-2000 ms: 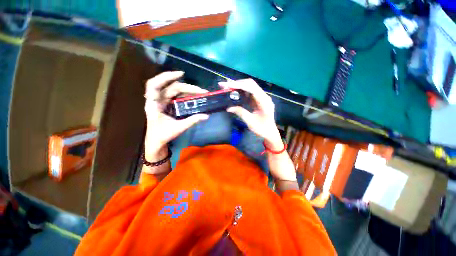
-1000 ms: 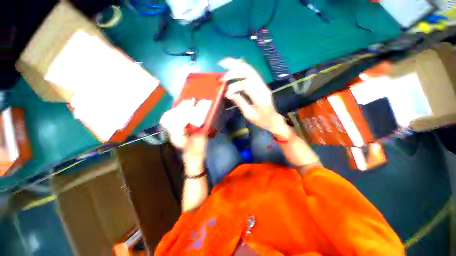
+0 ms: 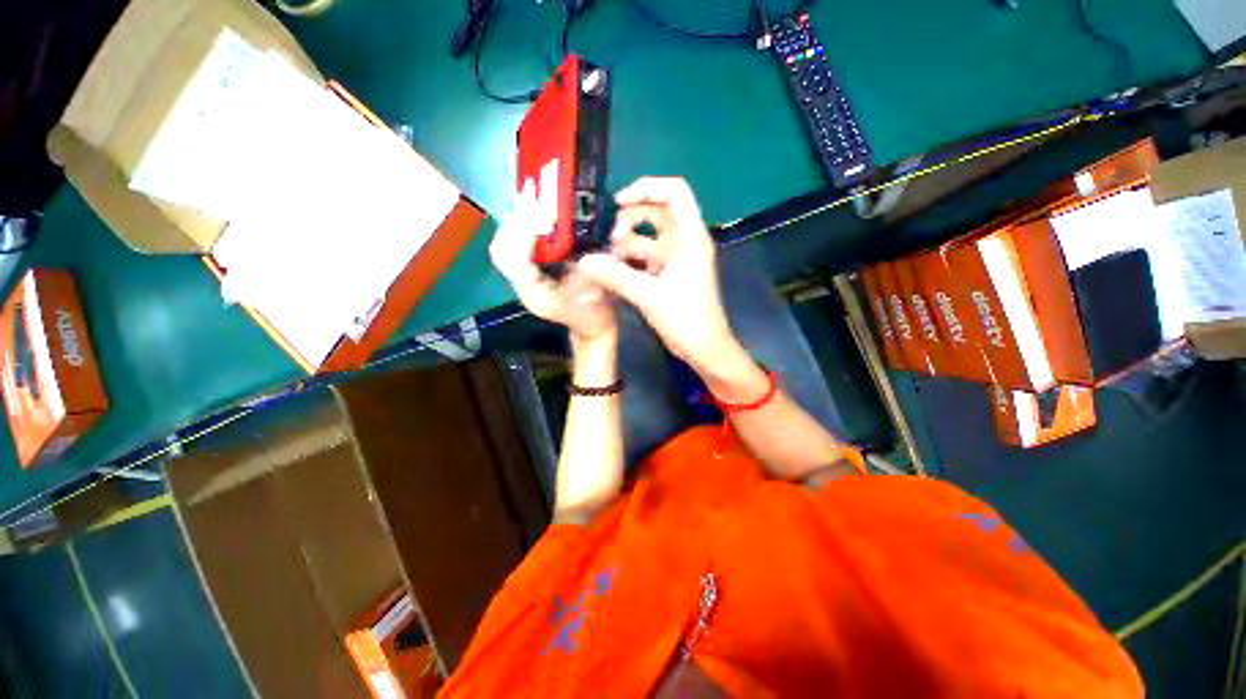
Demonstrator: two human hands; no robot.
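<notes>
A set-top box (image 3: 549, 161) with a red face and a black side edge is held on its edge above the bench front. My left hand (image 3: 547, 280) grips its near end from below. My right hand (image 3: 661, 246) is at the near end of the black edge, thumb and fingers bent close together; whether a small thing is between them cannot be told. A black remote control (image 3: 821, 103) lies on the green bench (image 3: 670, 116) to the right.
An open carton (image 3: 410, 294) with white sheets stands on the bench at left, a closed orange carton (image 3: 58, 358) beyond it. Orange cartons (image 3: 977, 307) and an open one are low at right. A big brown carton (image 3: 273, 533) is below left. Black cables cross the bench back.
The view has shifted. The set-top box has turned so its black side edge shows beside the red face. My right hand has moved from its far end to its near end.
</notes>
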